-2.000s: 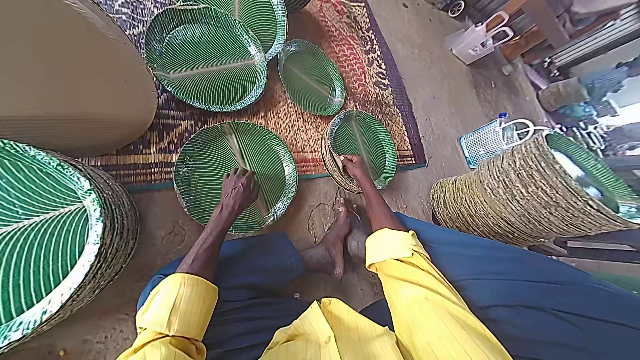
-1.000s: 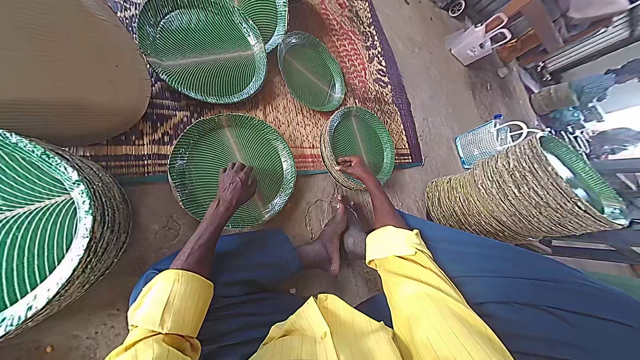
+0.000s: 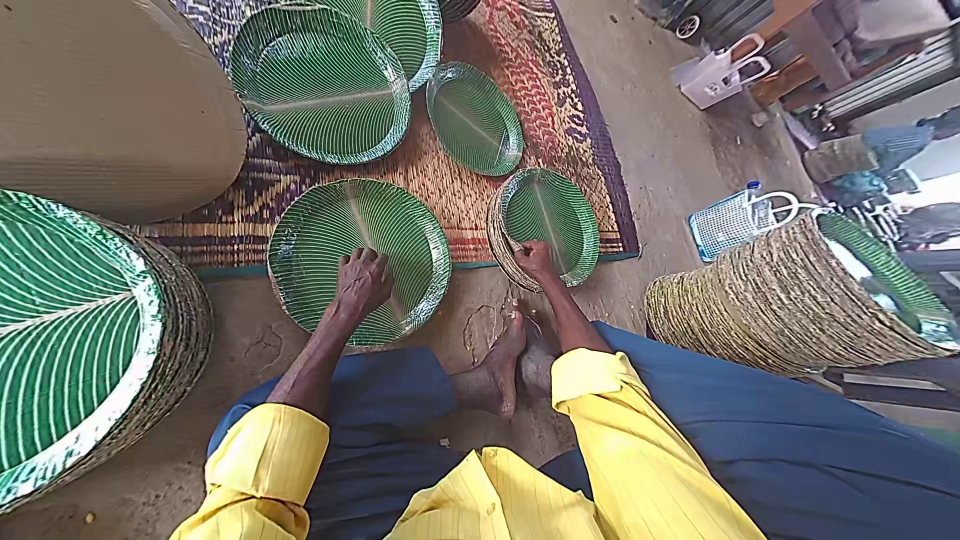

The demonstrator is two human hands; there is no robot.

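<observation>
My left hand (image 3: 364, 282) rests with curled fingers on a round green leaf-patterned plate (image 3: 315, 247) at the edge of the woven mat; whether it grips anything is unclear. My right hand (image 3: 537, 261) has its fingers at the left rim of a small stack of green leaf-patterned plates (image 3: 559, 217), where the brown edges of the lower plates show. An oval green plate (image 3: 474, 120) lies just beyond that stack. Farther up the mat is a larger green plate (image 3: 322, 82), partly over another green plate (image 3: 416, 37).
A tall stack of large green plates (image 3: 180, 337) stands at the left, beside a big brown board-like piece (image 3: 112, 112). At the right a tall stack of plates (image 3: 780, 300) leans near a light blue basket (image 3: 724, 221). A white bag (image 3: 709, 79) sits farther back.
</observation>
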